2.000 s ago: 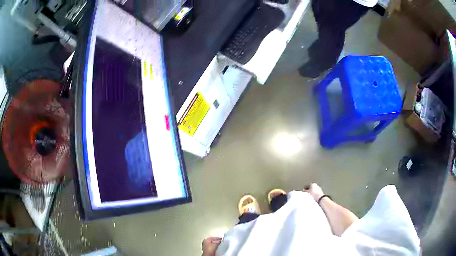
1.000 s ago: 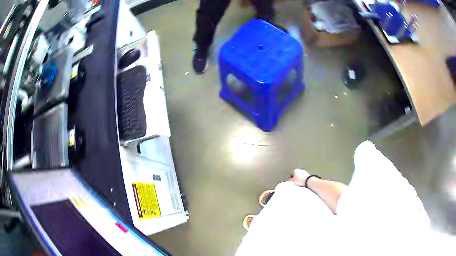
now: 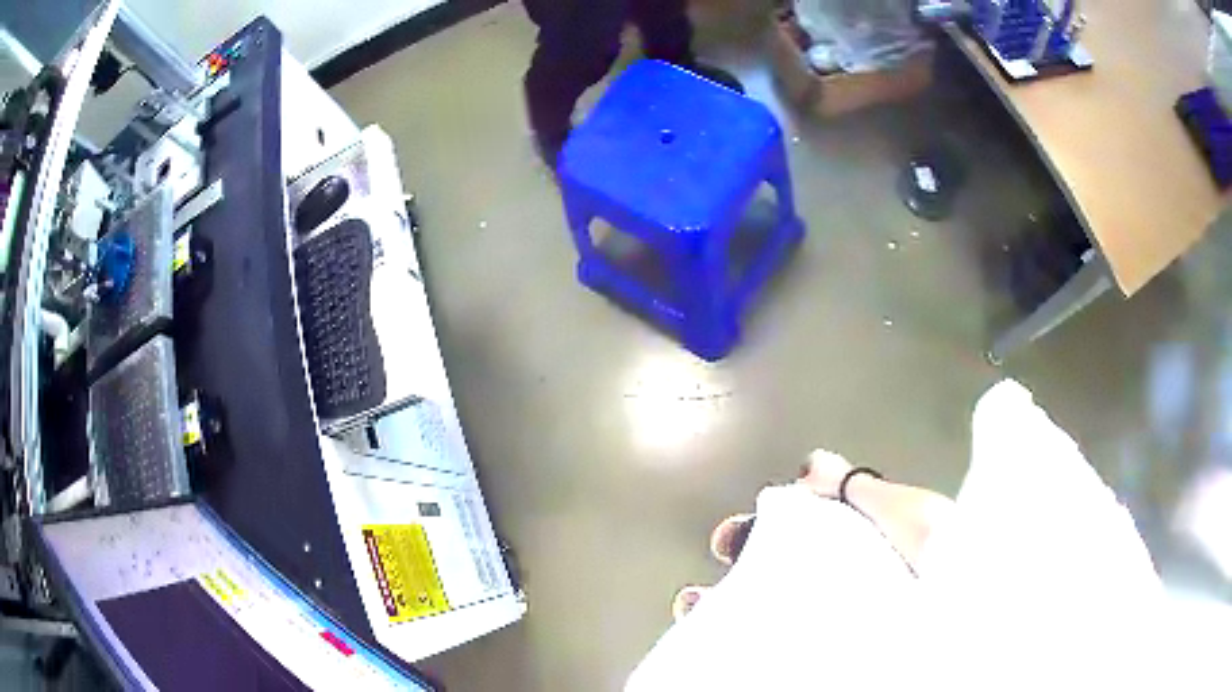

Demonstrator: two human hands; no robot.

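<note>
My right hand [image 3: 823,475], with a dark band at the wrist, hangs low at the front of my white garment. It is small and partly hidden by the cloth, so I cannot tell whether it holds anything. My left hand is not in view. The blue plastic stool [image 3: 676,152] stands upright on the floor ahead, apart from my hand. The black keyboard [image 3: 343,322] and black mouse [image 3: 322,203] lie on the white pull-out drawer at the left.
The monitor [image 3: 176,575] is at lower left, beside the dark-topped bench [image 3: 246,325]. Another person's dark-clad legs [image 3: 561,68] are behind the stool. A light-brown table [image 3: 1108,162] bears a fixture with blue posts at upper right. A cardboard box [image 3: 865,88] is on the floor.
The view has swung rightward from the monitor, which now shows only at lower left. The brown table has come into view. My left hand, visible two seconds ago, has left the picture.
</note>
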